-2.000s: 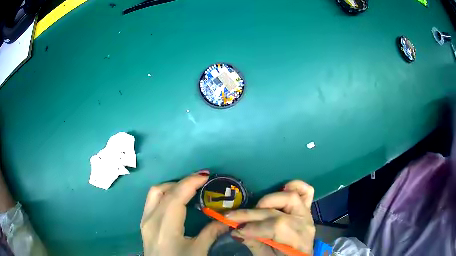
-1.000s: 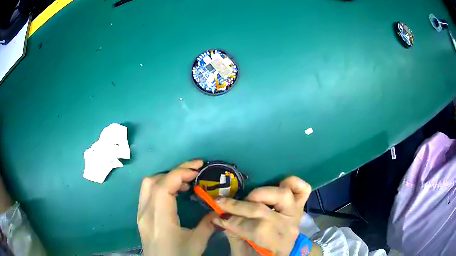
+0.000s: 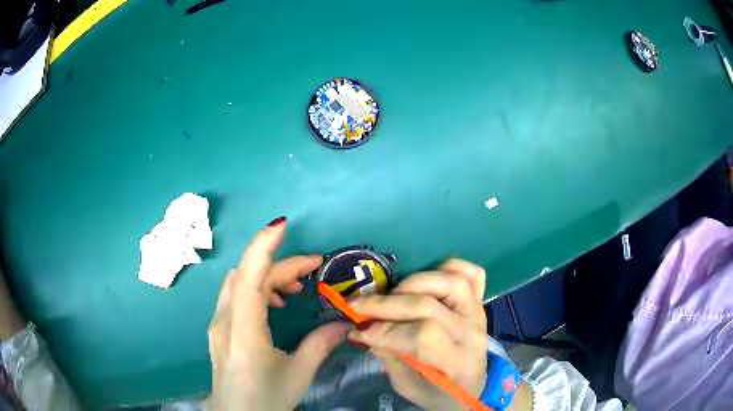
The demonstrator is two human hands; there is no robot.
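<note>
The open watch case (image 3: 374, 277), a dark round ring with yellow-amber inside and a small white and black strip, is at the front of the mat between my hands. My left hand (image 3: 261, 321) holds its left rim with thumb and a finger, the index finger raised off it. My right hand (image 3: 426, 325) grips the orange pointed stick (image 3: 341, 303), whose tip rests at the inner left edge of the case. The lower rim is partly hidden by the stick and fingers.
A round circuit board module (image 3: 343, 112) lies beyond the case on the green mat (image 3: 434, 144). A crumpled white wipe (image 3: 175, 241) is at left, a white scrap (image 3: 492, 203) at right. A second board module (image 3: 643, 51) is far right. Another person's pink sleeve (image 3: 679, 321) is at right.
My left index finger has lifted off the case and straightened. The case has turned slightly, and the stick stays at its left inner edge. The view has shifted, so the mat items sit higher.
</note>
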